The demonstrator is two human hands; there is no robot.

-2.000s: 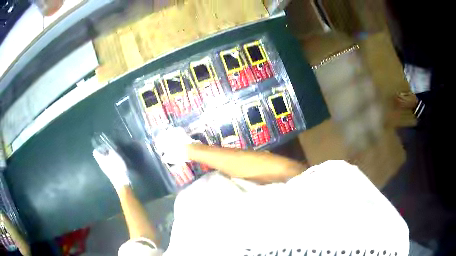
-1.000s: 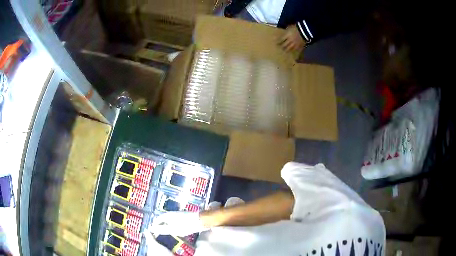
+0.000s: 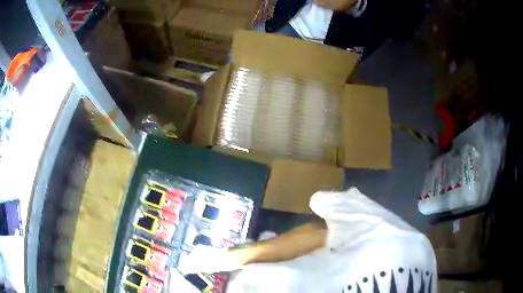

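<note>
A clear plastic tray (image 3: 188, 197) lies on the dark green bench top at the lower left, cut off by the bottom edge. Phones with yellow frames and red keypads, such as one phone (image 3: 155, 197), sit in its pockets in two rows; glare whitens some. My right hand (image 3: 211, 260), in a white glove, is over the tray's right-hand row. A dark-screened phone (image 3: 198, 280) shows just below it, partly covered. The fingers are blurred, so their grip cannot be told. A whitish shape beside that phone is unclear. My left hand is not seen.
An open carton (image 3: 367, 127) with rows of ridged clear plastic (image 3: 281, 114) stands beyond the bench end. A white shelf (image 3: 49, 123) and brown cardboard (image 3: 103, 212) are at left. A person in dark clothing is at the top. A white printed packet (image 3: 459, 180) lies right.
The view has turned from the whole tray toward the carton, then shifted slightly. My left hand has left the picture. My right hand remains over the tray. The other person's hand has left the carton flap.
</note>
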